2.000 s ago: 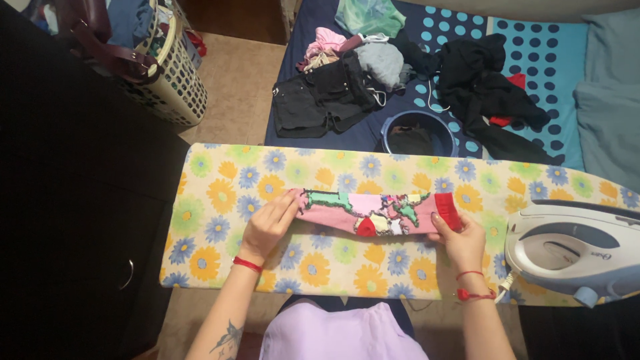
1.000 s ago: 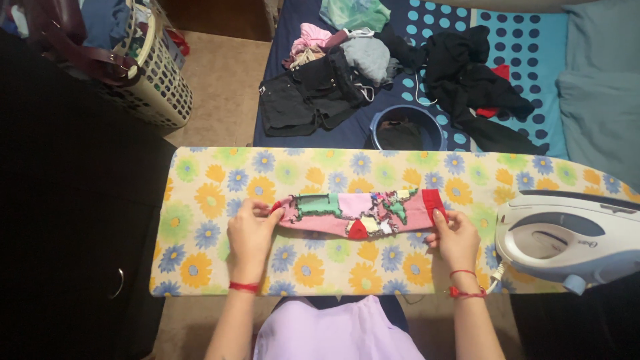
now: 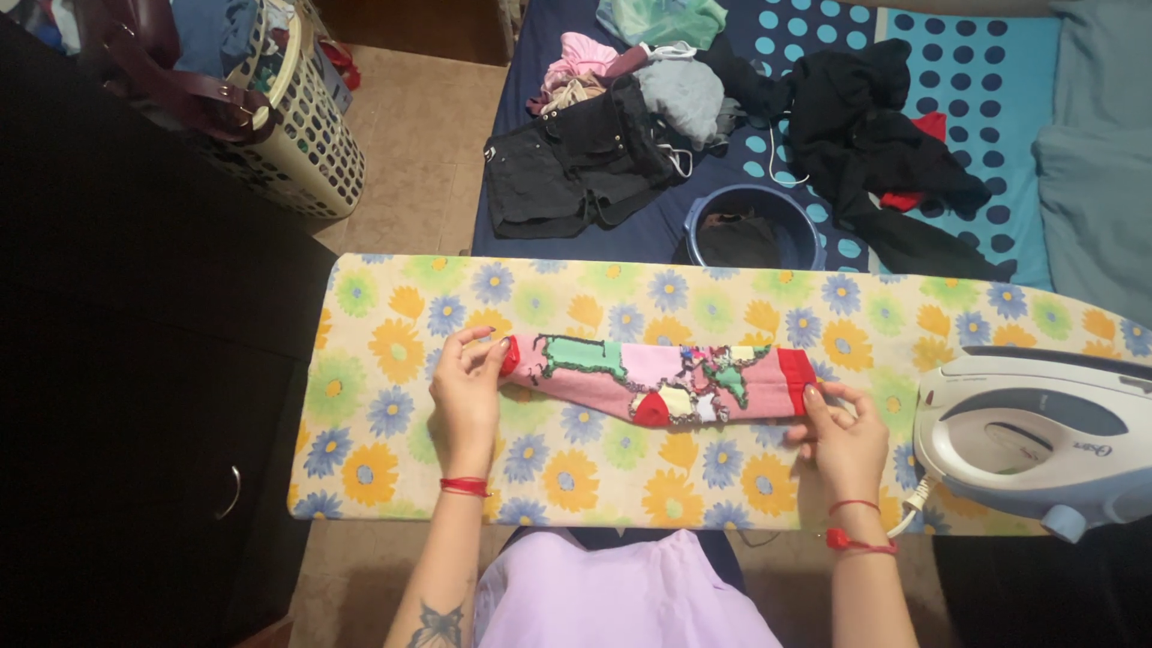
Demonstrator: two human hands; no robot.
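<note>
A pink patterned sock (image 3: 648, 378) with a red toe and red cuff is stretched lengthwise over the flower-print ironing board (image 3: 558, 477). Its red toe end is pinched between the thumb and fingers of my left hand (image 3: 470, 391). At the other end, my right hand (image 3: 841, 436) grips the lower corner of the red cuff. Loose threads show across the sock's pattern, which looks like its inner side. To the right of my right hand, a white and blue steam iron (image 3: 1035, 441) rests on the board, its cord running down past the near edge.
Beyond the board, a bed holds black denim shorts (image 3: 576, 162), a grey garment (image 3: 684, 99), a black garment (image 3: 855, 135) and a blue bucket (image 3: 756, 225) with dark cloth inside. A filled laundry basket (image 3: 315, 144) stands at upper left. A dark cabinet (image 3: 135, 360) borders the left side.
Two seconds ago my left hand lay over the sock's toe end from above; now it pinches the end from the side. The sock remains stretched between both hands.
</note>
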